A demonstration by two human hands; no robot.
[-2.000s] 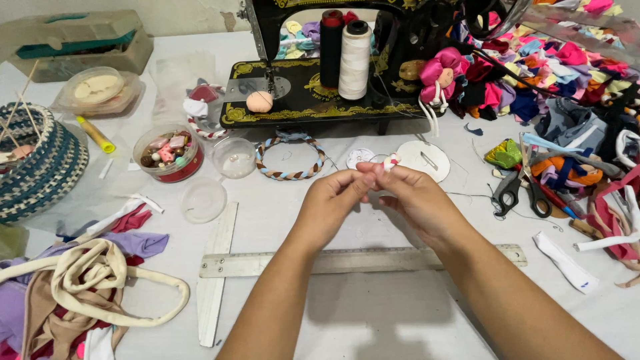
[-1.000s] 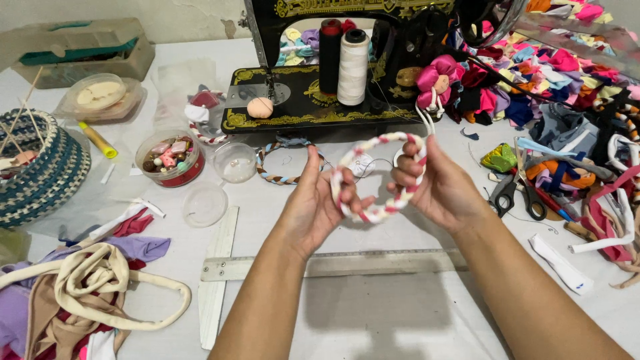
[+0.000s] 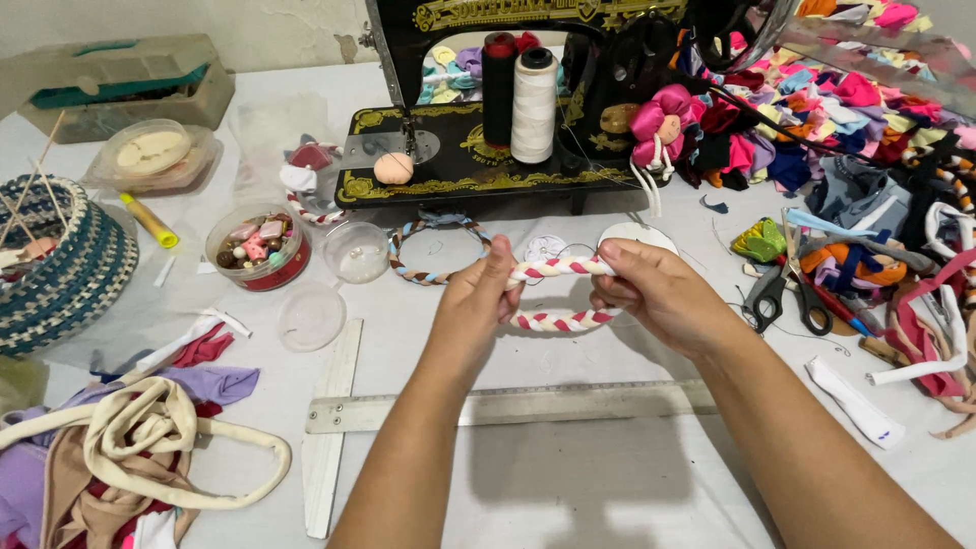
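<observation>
A braided fabric ring in white, cream and pinkish red is held up between my two hands, above the table. My left hand grips its left side, thumb on top; my right hand grips its right side. The parts of the ring inside my fingers are hidden. Just behind lie a small white fabric flower and a white disc, partly covered by my right hand. A brown, blue and cream braided ring lies beside my left hand.
A sewing machine bearing thread cones stands behind. A metal T-square lies under my forearms. Scissors and fabric scraps are at right; a bead tub, a woven basket and cloth strips are at left.
Two seconds ago my hands were together at a small white and red thing. The braided ring then came up between them, and it has since turned to a flatter angle.
</observation>
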